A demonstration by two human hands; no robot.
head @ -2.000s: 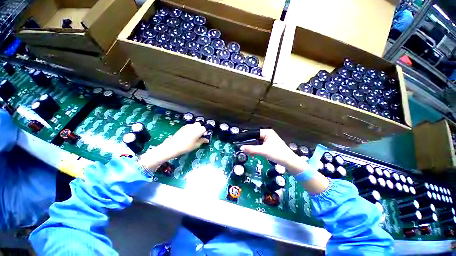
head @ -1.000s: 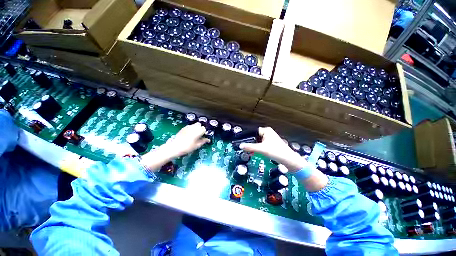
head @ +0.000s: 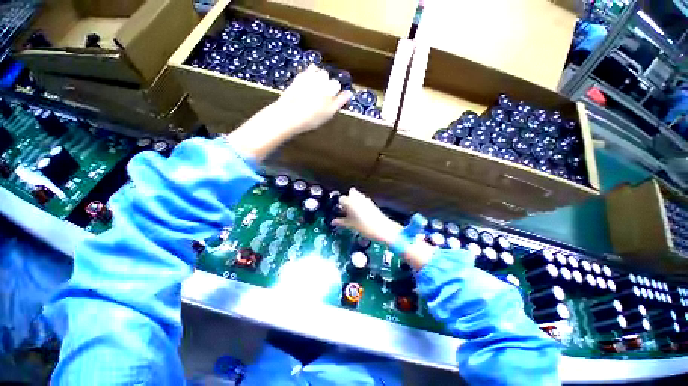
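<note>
My left hand is in the left open carton, its fingers at the black electrolytic capacitors; whether it grips one is hidden. My right hand is at the back of the green circuit board, its fingertips on a black capacitor standing near the back row. Other capacitors with pale tops stand beside it. A single capacitor and a copper-red wound part are nearer the front edge.
A second open carton of capacitors is behind at right. Smaller boxes stand at far left and far right. The pale metal rail runs along the front. More boards with capacitors lie to the right.
My left hand has moved from the board up and back into the left carton. My right hand has moved left and lower; the dark capacitor it held sideways no longer shows lying flat.
</note>
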